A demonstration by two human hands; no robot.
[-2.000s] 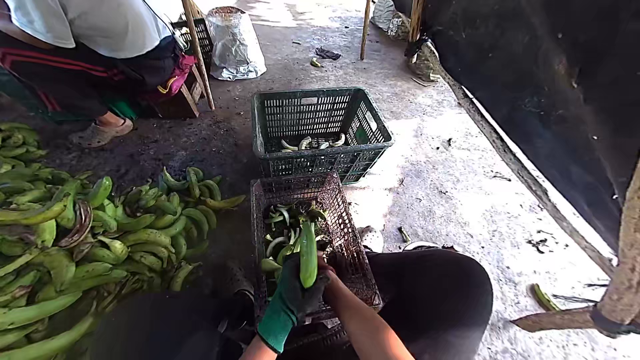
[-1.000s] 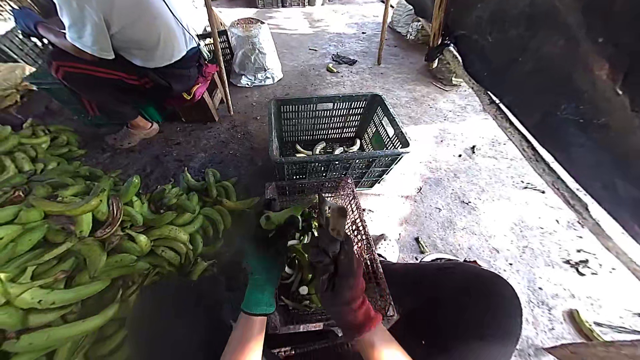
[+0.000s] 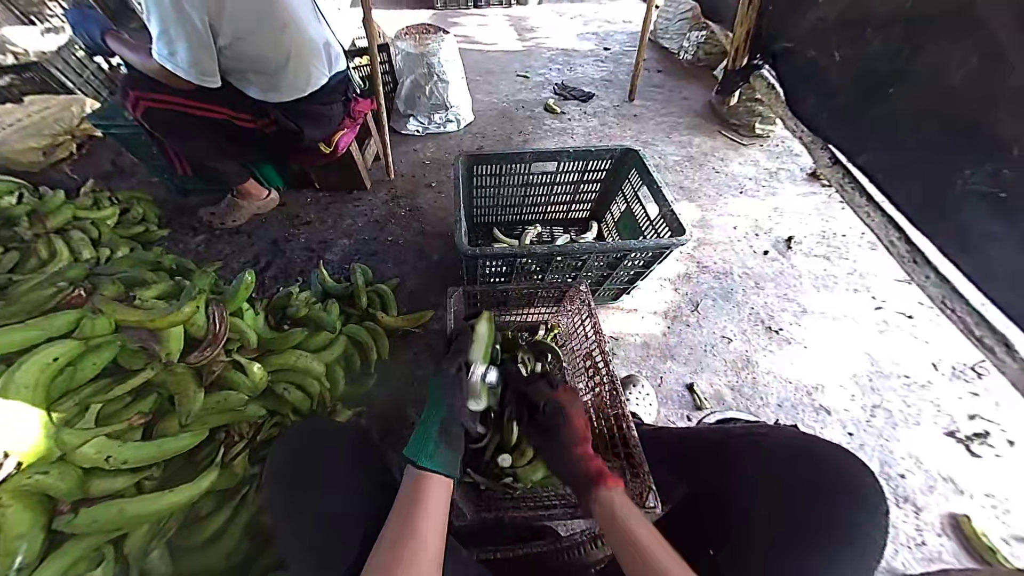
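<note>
My left hand [image 3: 450, 408], in a dark glove with a green cuff, is closed around a green plantain [image 3: 482, 352] whose side shows a pale, partly peeled stretch. My right hand [image 3: 560, 432], in a dark glove with a red cuff, is beside it over the near crate; its fingers are blurred, and whether they hold a tool cannot be seen. Under both hands the reddish-brown mesh crate [image 3: 596, 376] holds green peels and cut ends. Just beyond it stands a dark green plastic crate [image 3: 572, 250] with several peeled plantains [image 3: 530, 234] at its bottom.
A large heap of green plantains [image 3: 160, 384] covers the floor on the left. Beyond it a person [image 3: 248, 80] sits on a wooden stool [image 3: 346, 166]. A silvery sack [image 3: 433, 80] and wooden poles [image 3: 376, 88] stand behind. A black sheet [image 3: 904, 104] hangs at the right.
Two seconds ago the plantain in my left hand stood upright and green; now it shows a pale stretch. My right hand has moved to the right, apart from my left.
</note>
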